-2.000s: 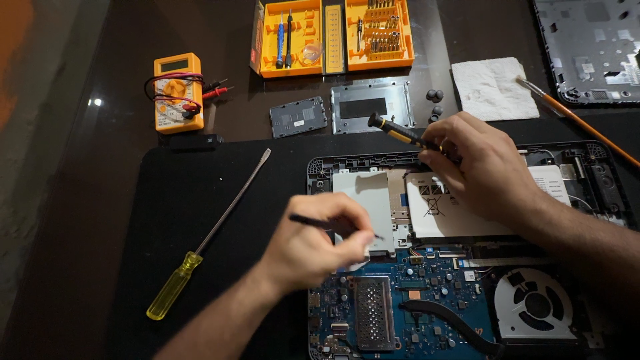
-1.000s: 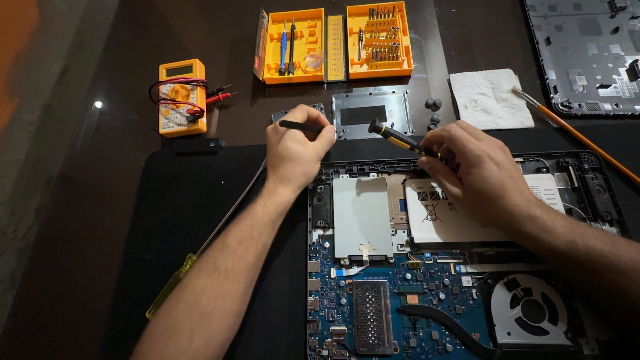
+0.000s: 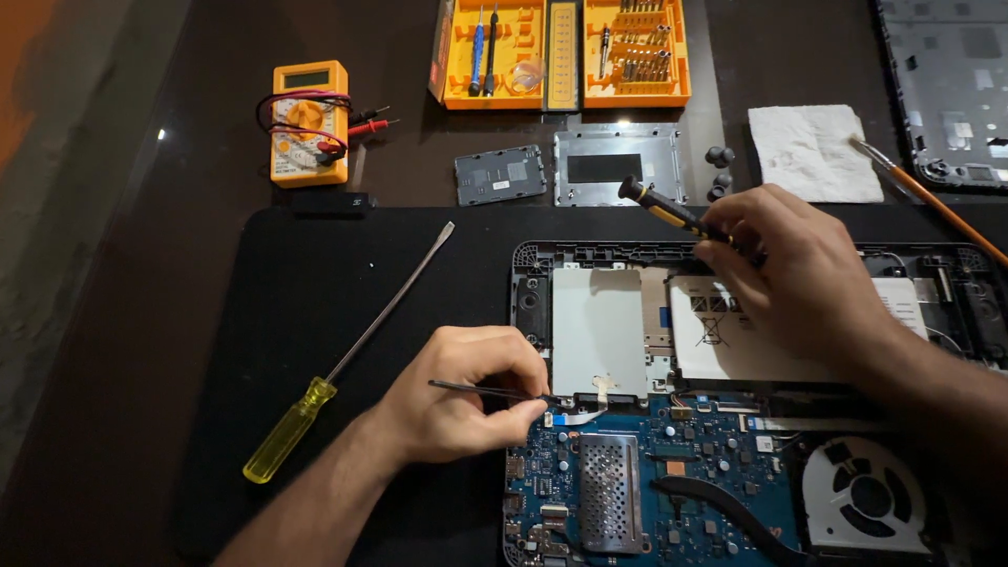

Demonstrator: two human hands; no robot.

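Note:
An opened laptop base (image 3: 669, 425) lies on a black mat. My left hand (image 3: 480, 394) pinches dark tweezers (image 3: 472, 388), their tips at the lower left corner of the drive bay's pale cover (image 3: 597, 331), close to a flat ribbon cable (image 3: 584, 418). My right hand (image 3: 795, 276) grips a black and yellow precision screwdriver (image 3: 665, 209) above the white battery (image 3: 732, 339), its handle end pointing up and left; its tip is hidden by the hand. Below are the blue circuit board (image 3: 685, 449), a perforated metal shield (image 3: 610, 492) and the fan (image 3: 865, 496).
A yellow-handled flat screwdriver (image 3: 295, 425) lies on the mat. Behind are a multimeter (image 3: 309, 126), an orange bit case (image 3: 638, 94), two cover plates (image 3: 501, 175) (image 3: 579, 142), rubber feet (image 3: 720, 156), a paper towel (image 3: 811, 150), a brush (image 3: 929, 197) and a laptop cover (image 3: 953, 94).
My left hand, with the tweezers, went from the laptop to the small dark plate behind the mat, then came back to the drive bay's corner. My right hand has stayed above the battery with the screwdriver.

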